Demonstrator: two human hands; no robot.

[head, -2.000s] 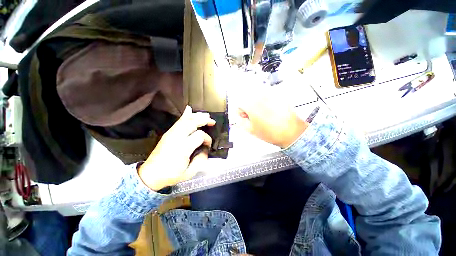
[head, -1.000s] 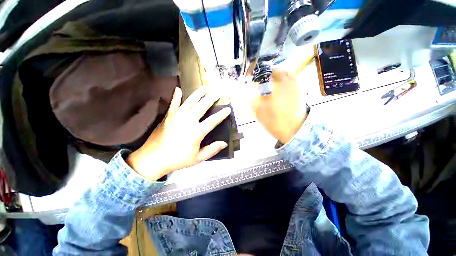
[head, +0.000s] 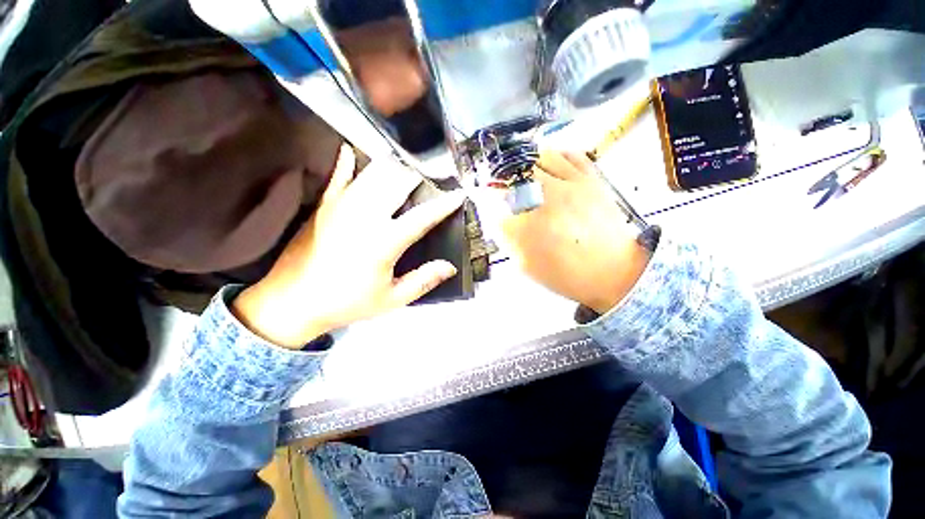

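Observation:
A dark garment (head: 46, 253) is heaped at the left, with a rounded reddish-brown panel (head: 193, 172) lying on it. My left hand (head: 345, 253) lies flat with spread fingers on the cloth, its fingertips close to the needle area. The dark end of a strip (head: 441, 258) shows under and beside its fingers, with a small tab (head: 479, 258) at its right edge. My right hand (head: 573, 228) is right of the needle area beside the presser parts (head: 507, 157); its fingertips are partly hidden, and I cannot tell whether they hold anything. The sewing machine head (head: 487, 61) stands above both hands.
A white ribbed knob (head: 603, 61) is above my right hand. A lit smartphone (head: 707, 132) lies right of it, with a yellow stick (head: 621, 129) beside it. Snips (head: 850, 180) lie further right. A printed ruler (head: 456, 380) runs along the front edge. Red-handled scissors or a loop (head: 25, 400) show far left.
The view has shifted closer to the machine head. My left hand has flattened and spread over the strip, which has moved up under the machine head. My right hand stays by the needle area.

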